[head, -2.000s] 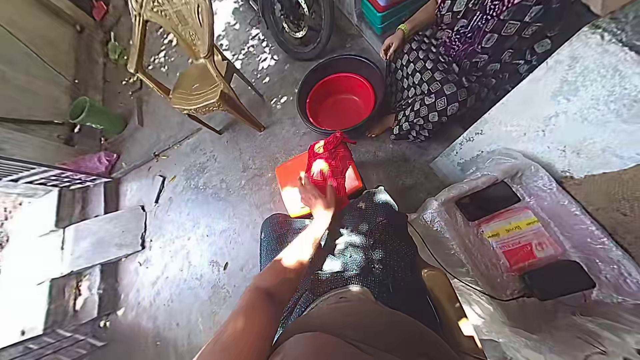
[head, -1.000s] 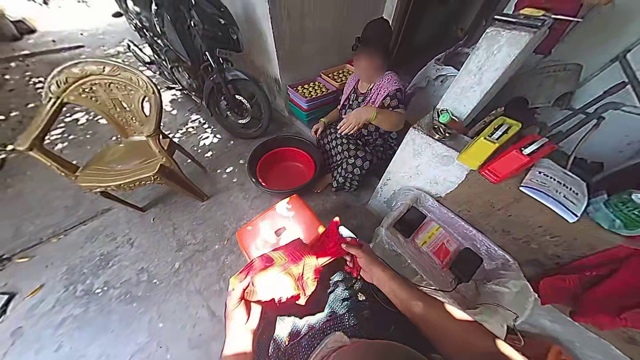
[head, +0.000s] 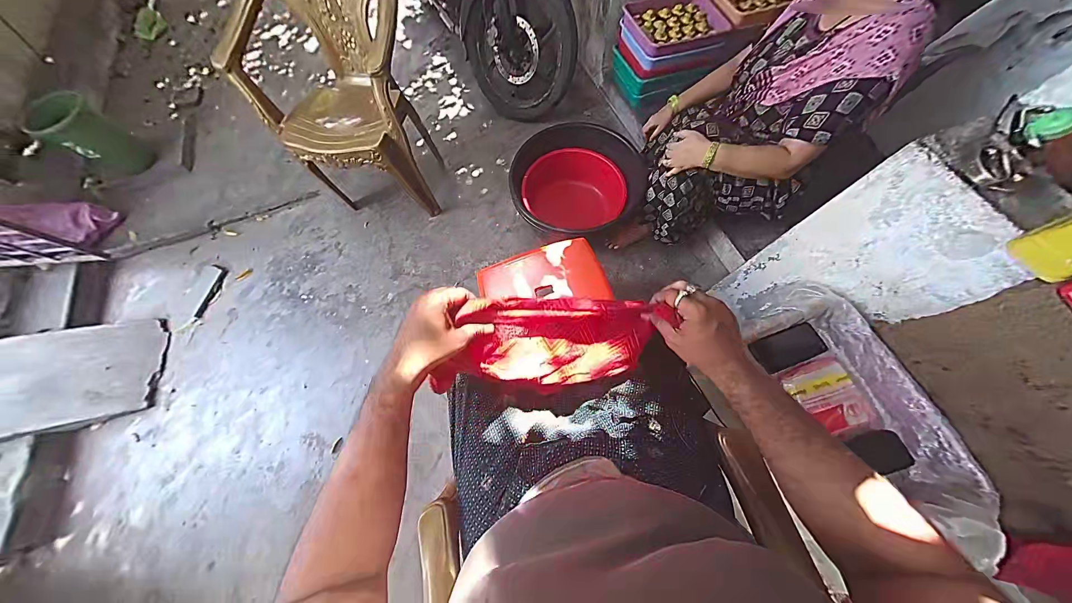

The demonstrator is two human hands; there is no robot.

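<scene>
A red cloth (head: 557,347) is stretched between my two hands above my lap, with sunlight across it. My left hand (head: 437,331) grips its left end, and my right hand (head: 695,322), with a ring on one finger, pinches its right end. Just beyond the cloth is an orange-red plastic stool or box (head: 544,272) with a small slot, partly hidden by the cloth. Farther ahead, a red basin (head: 574,189) sits inside a larger black tub (head: 519,167) on the floor.
A person (head: 754,126) sits beside the tub, near stacked plastic crates (head: 641,71). A gold plastic chair (head: 335,117) and a motorcycle wheel (head: 521,54) are ahead. On my right, a plastic-lined tray (head: 946,435) holds dark devices and a packet. A green bucket (head: 88,134) lies far left.
Two seconds ago the cloth lay bunched under one hand on the orange-red object; now both hands hold it spread out. The view has tilted down since one second ago.
</scene>
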